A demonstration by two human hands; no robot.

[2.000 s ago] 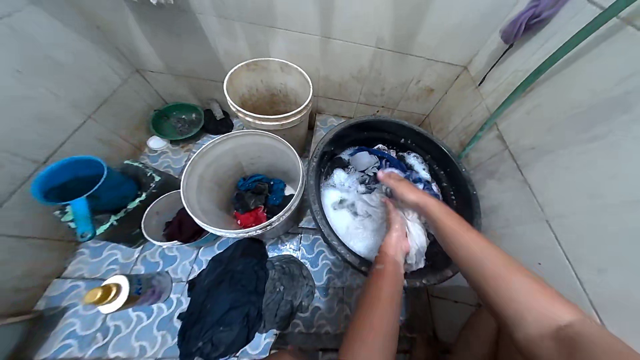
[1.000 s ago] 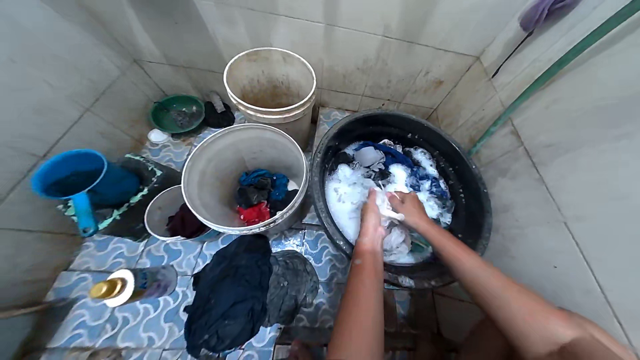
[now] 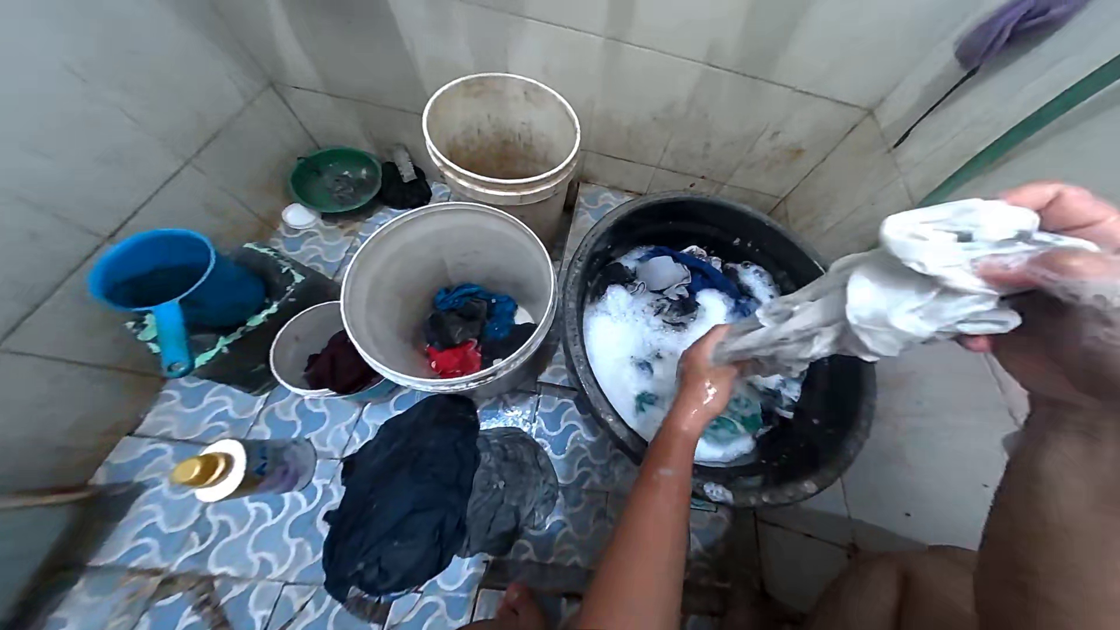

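A wet white cloth (image 3: pixel 901 297) is stretched and bunched between my hands above the right side of a black tub (image 3: pixel 844 437). My left hand (image 3: pixel 707 376) grips its lower end over the suds. At the far right, higher up and nearer the camera, my right hand (image 3: pixel 1050 271) clutches the other end. In the tub, white foam (image 3: pixel 612 341) lies around soaked clothes, among them a blue garment (image 3: pixel 700 276) and a green one (image 3: pixel 735 418) partly under the suds.
Left of the tub stand a pail with clothes (image 3: pixel 367 297), an empty-looking pail (image 3: pixel 503 179), a small bucket (image 3: pixel 293 350) and a blue dipper (image 3: pixel 188 289). Dark clothes (image 3: pixel 402 499) and a bottle (image 3: pixel 271 465) lie on the tiles. A green hose (image 3: pixel 1024 131) runs along the right wall.
Both hands were close together low over the suds. My right hand has moved up and to the right, lifting the white cloth out of the tub; my left hand stays lower on it.
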